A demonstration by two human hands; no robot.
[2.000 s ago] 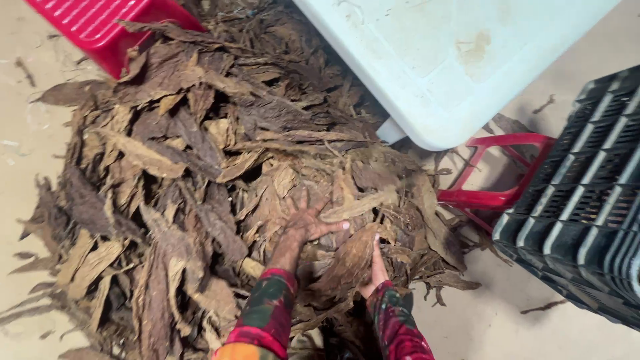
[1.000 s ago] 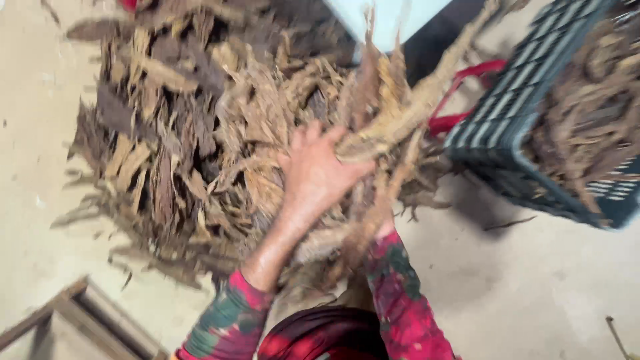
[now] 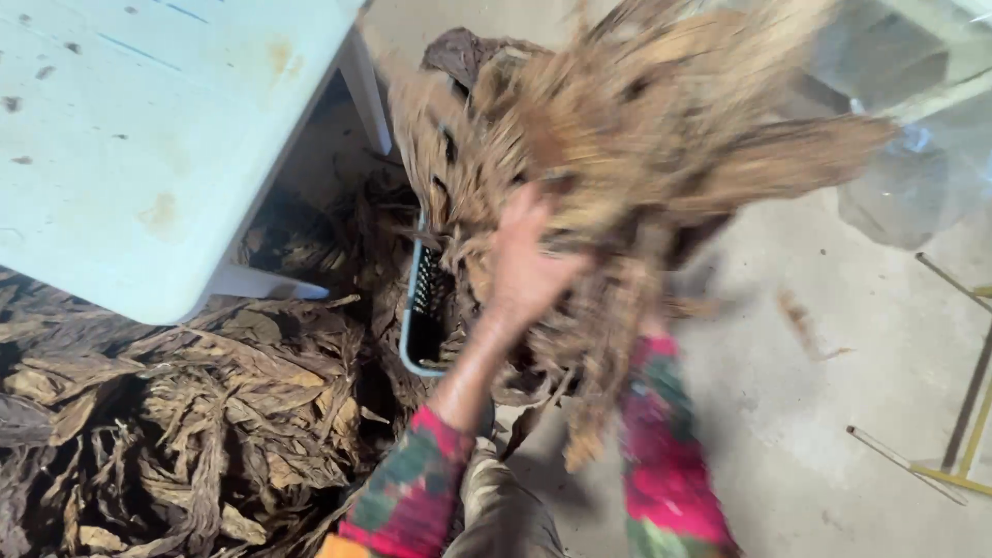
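Observation:
A large, motion-blurred bundle of dried brown leaves is held up between my two hands, above a plastic crate. My left hand presses on the near left side of the bundle with its fingers spread over the leaves. My right hand is mostly hidden beneath the bundle's right side; only a part near the wrist shows. The crate's blue-grey rim shows at its left corner, with leaves inside and over it. On the floor at the lower left lies a big pile of dried leaves.
A white plastic table with leaf crumbs and stains stands at the upper left, its legs near the pile. Clear plastic is at the upper right. A yellowish metal frame stands at the right edge. One leaf scrap lies on the floor.
Both hands were on the floor pile two seconds ago, then gathered leaves up. Now they hold a bundle above the crate. The view has swung right.

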